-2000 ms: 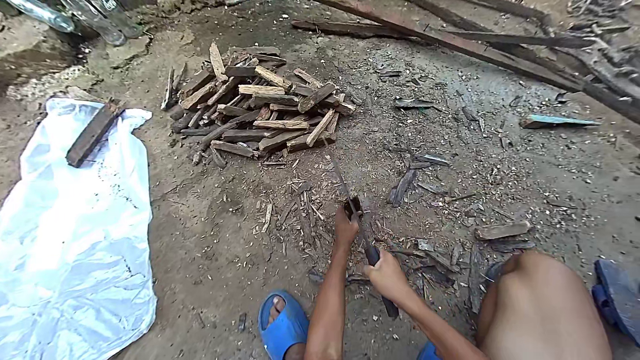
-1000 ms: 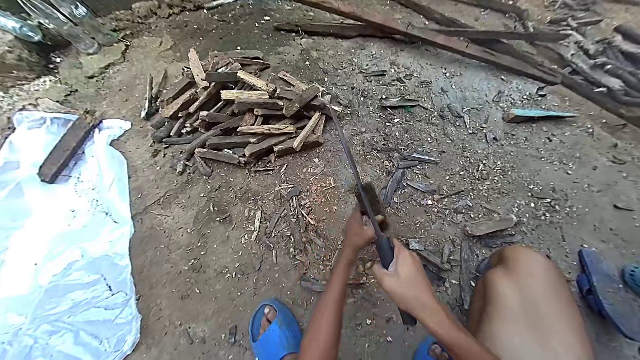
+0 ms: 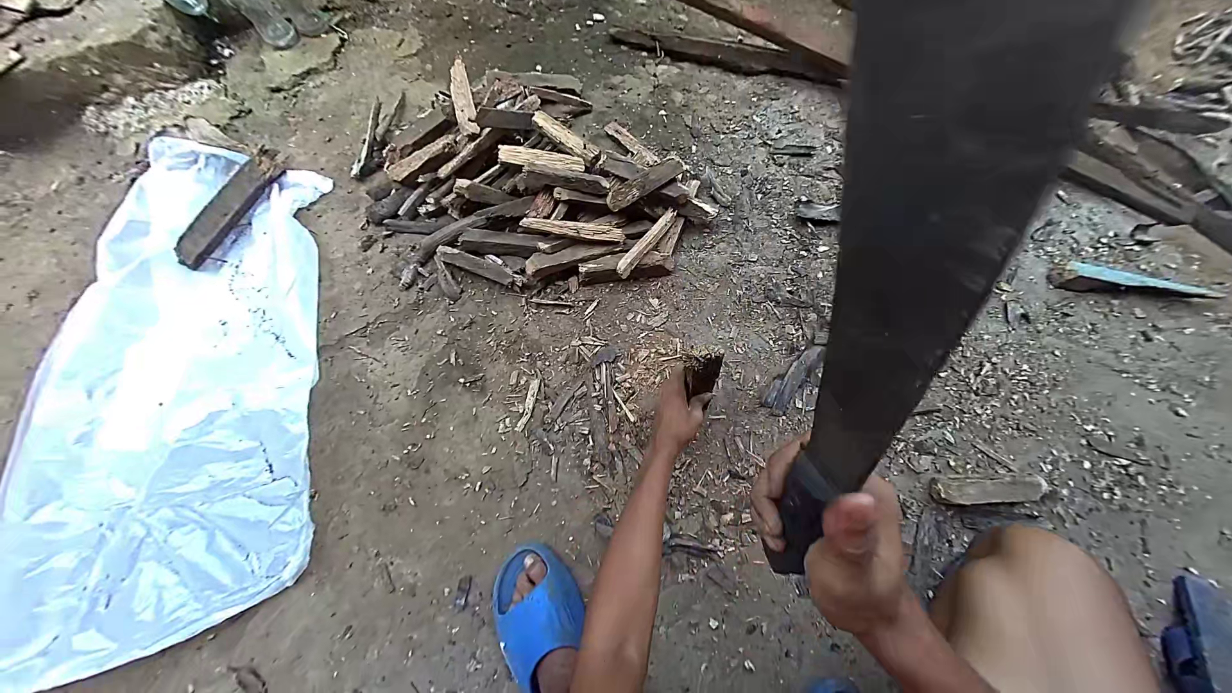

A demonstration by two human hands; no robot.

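My right hand (image 3: 847,549) grips the black handle of a machete (image 3: 924,241), whose broad dark blade is raised close to the camera and points up. To its left, my left hand (image 3: 680,414) holds a short dark piece of wood (image 3: 705,373) upright near the ground, by the fingers at its side. The blade and the wood are apart. Beyond my left hand lies a heap of split wood pieces (image 3: 568,226). Wood chips (image 3: 602,395) are scattered around the held piece.
A white plastic sack (image 3: 183,404) lies at the left with a wooden block (image 3: 229,210) on it. Long boards (image 3: 731,53) lie at the back right. A blue-painted wood splinter (image 3: 1136,279) and a loose stick (image 3: 988,489) are at the right. Glass bottles (image 3: 274,24) lie at the back left.
The machete has been raised off the wood piece toward the camera; a second ago its blade was beside that piece. My left hand still holds the wood.
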